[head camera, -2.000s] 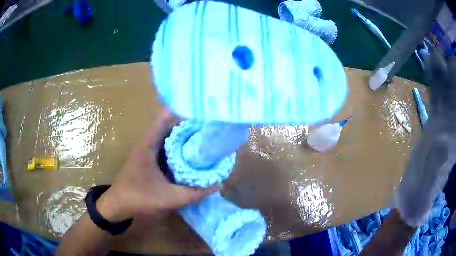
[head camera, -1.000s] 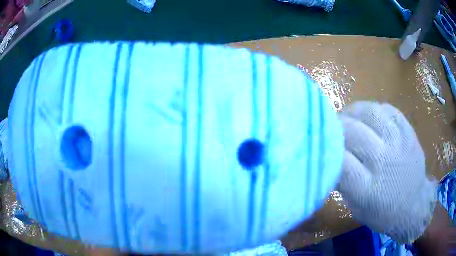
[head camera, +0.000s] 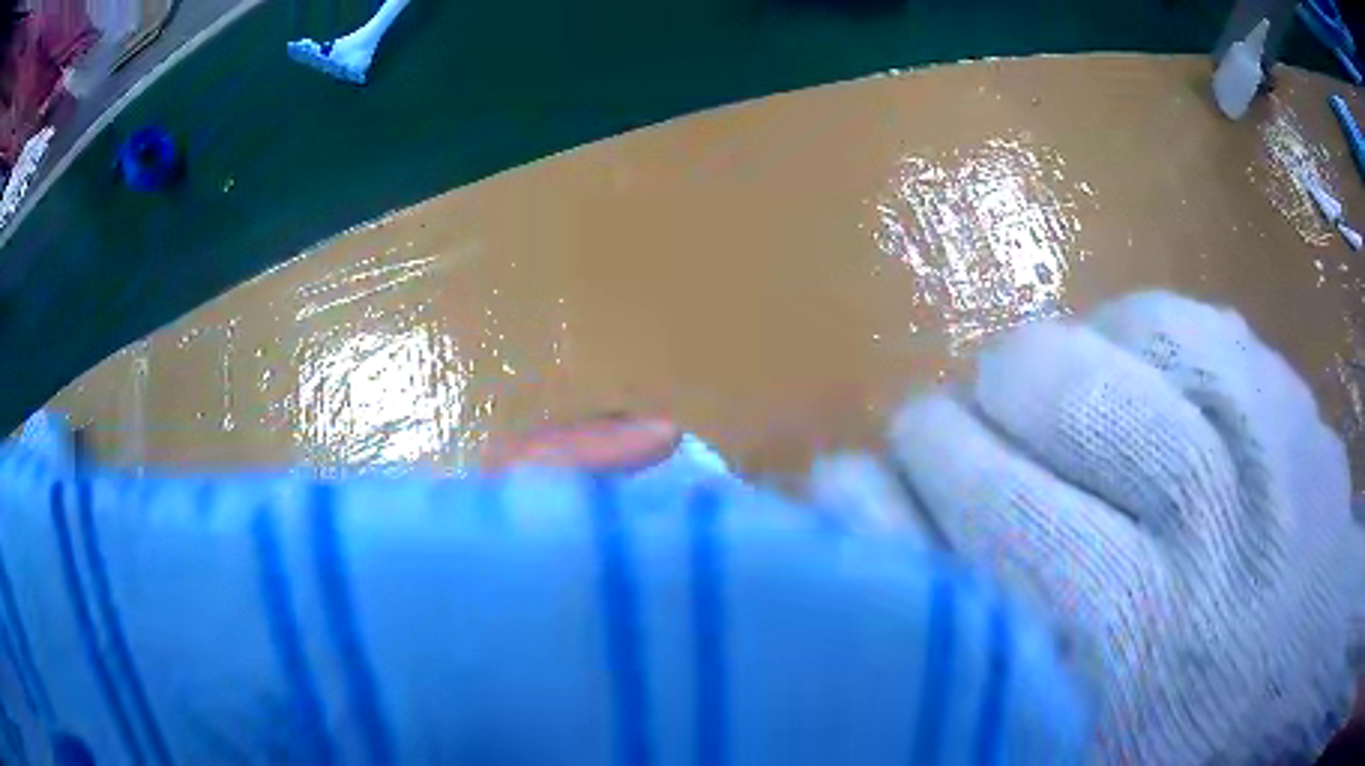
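Observation:
A light-blue striped foot sole (head camera: 464, 614) fills the bottom of the view, close to the camera and cut off by the lower edge. Just above its edge shows a blurred bare finger of my left hand (head camera: 591, 443); the rest of that hand is hidden behind the sole. A small light-blue bit (head camera: 701, 458) shows beside the fingertip. My right hand (head camera: 1138, 479), in a white knitted glove, is at the right edge of the sole with its fingers curled. Its palm is hidden, so I cannot tell what it holds. The trouser piece cannot be made out.
The film-covered brown bench (head camera: 689, 255) curves along the green belt (head camera: 599, 68). On the belt are a light-blue leg (head camera: 352, 53) and a dark-blue part (head camera: 150, 159). A white dropper bottle (head camera: 1240, 72) stands by the post at upper right, with small white pieces (head camera: 1332, 207) near it.
The sole has come close to the camera, then dropped to the bottom. My right hand has moved in beside it. My left hand is now mostly hidden. The squat glue bottle no longer shows on the bench.

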